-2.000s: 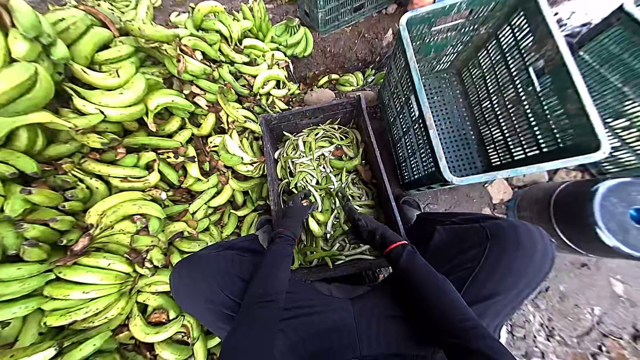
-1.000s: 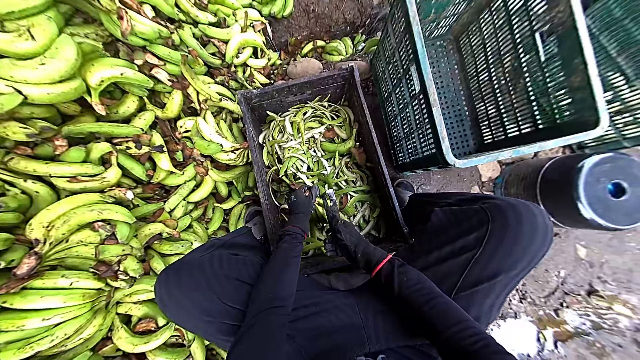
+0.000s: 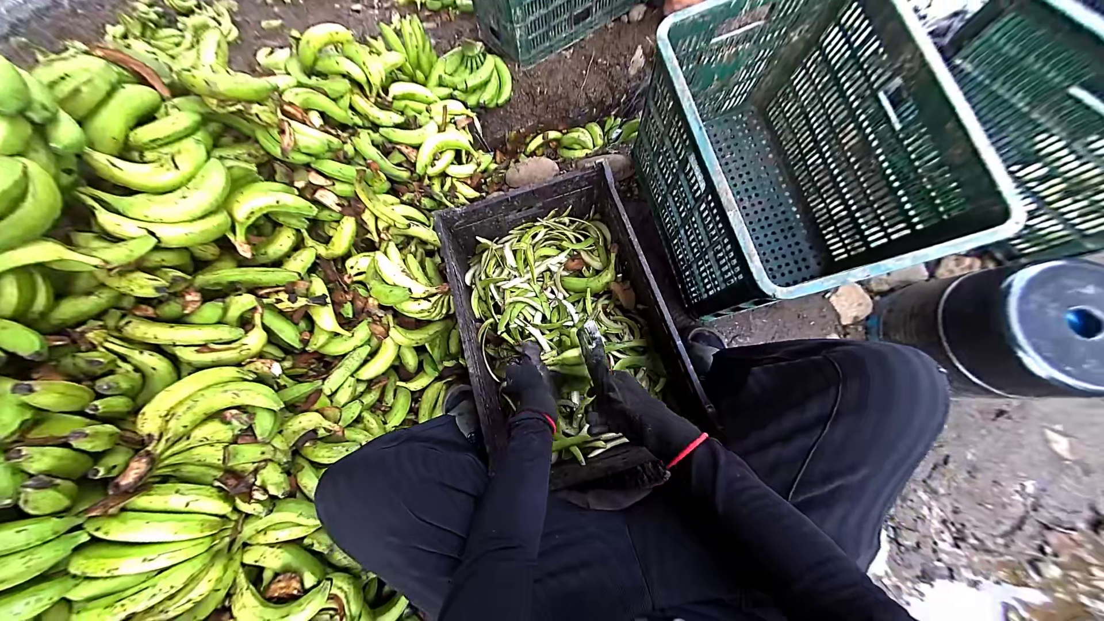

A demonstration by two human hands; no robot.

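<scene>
Both hands wear black gloves with red cuffs, over a black crate [image 3: 638, 250] filled with strips of green peel [image 3: 543, 267]. My right hand [image 3: 642, 414] is closed around a knife [image 3: 592, 345], whose dark, stained blade points up and away from me over the peels. My left hand [image 3: 530, 384] is at the crate's left side, fingers curled at the peels; whether it holds something cannot be made out. To the left lies a large heap of green plantains [image 3: 216, 336], some in bunches, reaching up to the crate's left wall.
A large green plastic crate [image 3: 759, 276] stands right of the black one, with another green crate [image 3: 1035, 129] beyond. A black cylinder [image 3: 949, 328] lies near my right knee. Stones [image 3: 532, 172] lie behind the black crate. A further green crate [image 3: 552, 30] is at the top.
The knife shows more clearly above my right hand than in the earlier frames. Both hands remain over the black crate. The view has shifted somewhat.
</scene>
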